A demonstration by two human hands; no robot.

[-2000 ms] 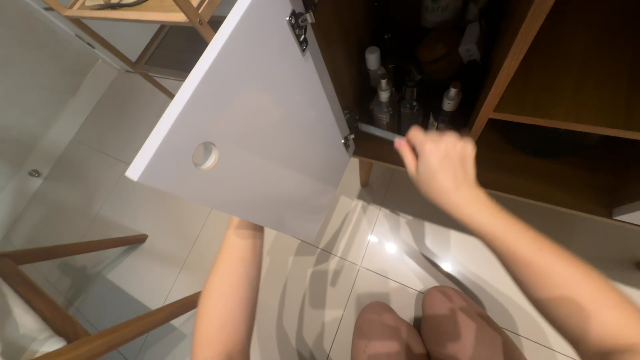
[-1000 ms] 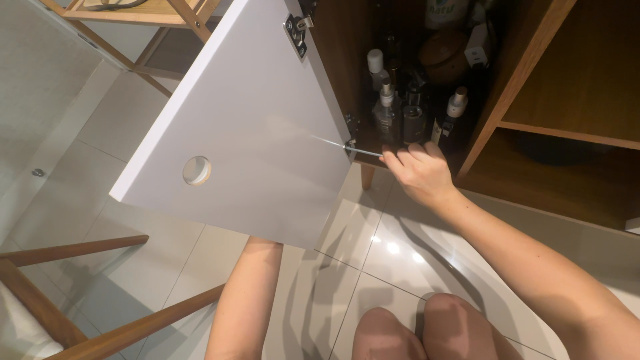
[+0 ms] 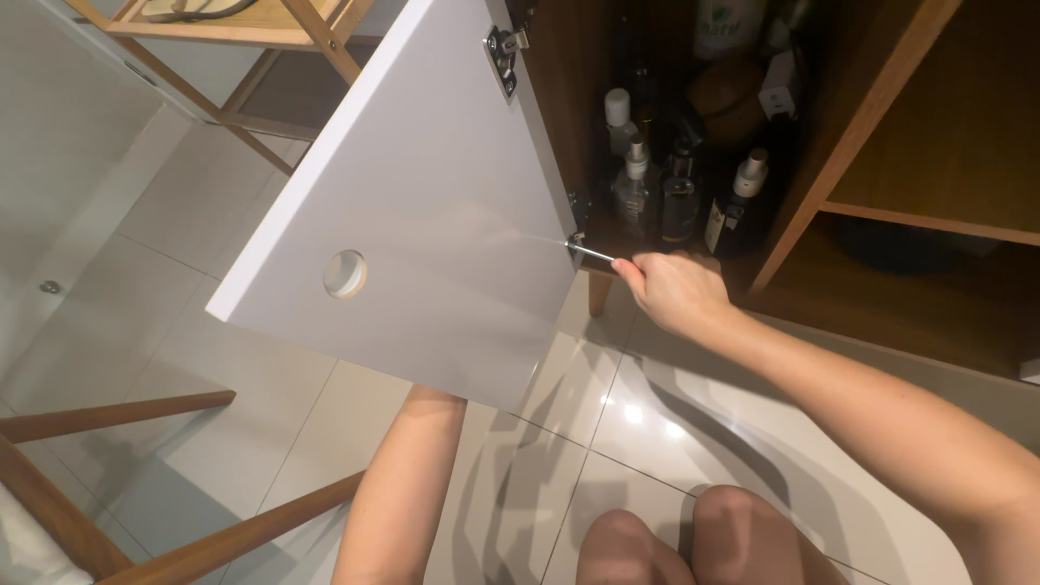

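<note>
My right hand (image 3: 678,288) grips a tool, probably a screwdriver, whose handle is hidden in the fist. The thin metal shaft (image 3: 591,253) points left, its end at the lower hinge (image 3: 575,240) of a white cabinet door (image 3: 422,211). Another metal hinge (image 3: 505,61) sits higher on the door. The door stands swung out from the wooden cabinet, with a round hole (image 3: 345,274) near its outer edge. Only my left forearm shows below the door; the left hand is hidden behind the panel.
Inside the cabinet stand several bottles, among them a clear pump bottle (image 3: 636,191) and a dark bottle with a silver cap (image 3: 735,203). Wooden chair legs (image 3: 244,528) are at lower left, a wooden rack (image 3: 219,31) at upper left. My knees are at the bottom, above the tiled floor (image 3: 585,487).
Two seconds ago my right hand was in front of the cabinet opening with the shaft right of the lower hinge; now the shaft meets the hinge. The left forearm stays behind the door.
</note>
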